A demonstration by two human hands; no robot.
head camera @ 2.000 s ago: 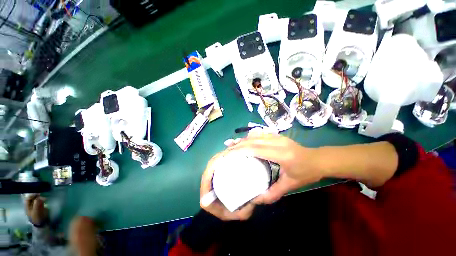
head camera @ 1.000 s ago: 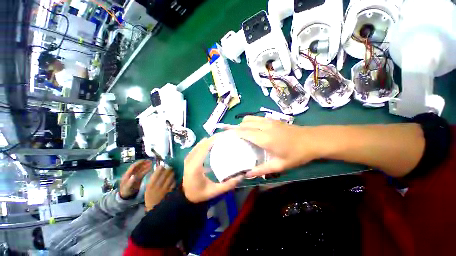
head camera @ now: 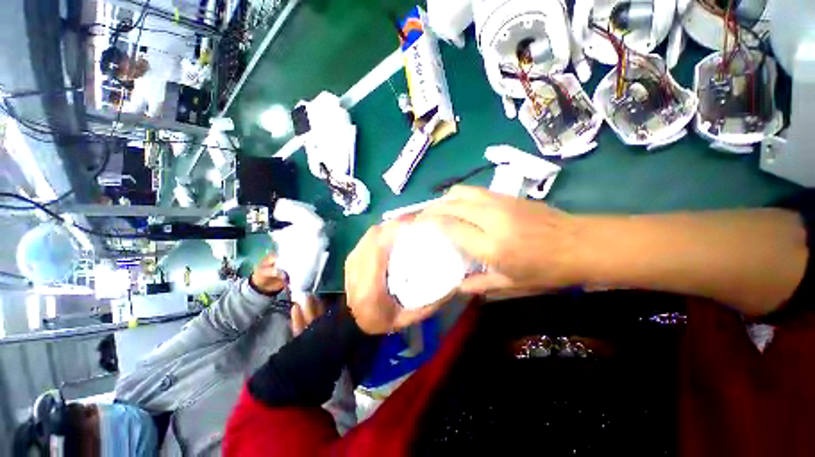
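Observation:
A white camera ball head [head camera: 425,266] is held between my two hands above the bench's front edge. My left hand [head camera: 371,278] wraps its left side and underside. My right hand [head camera: 491,234] covers its top and right side. The smooth white shell faces up; the far side of the ball is hidden by my fingers. A white bracket [head camera: 525,171] shows just beyond my right hand, with a slim white antenna [head camera: 409,207] by my fingers.
Several open camera units with wired half shells [head camera: 645,100] stand at the upper right. An adhesive box [head camera: 427,76] and a white tube [head camera: 407,161] lie ahead. An open unit [head camera: 327,134] stands at the left. A neighbour in grey sleeves [head camera: 207,330] holds a white camera unit [head camera: 301,245].
The view has turned left and moved closer. The ball stays in both my hands, its edge now turned out of sight. The neighbour's hands now hold a white unit up.

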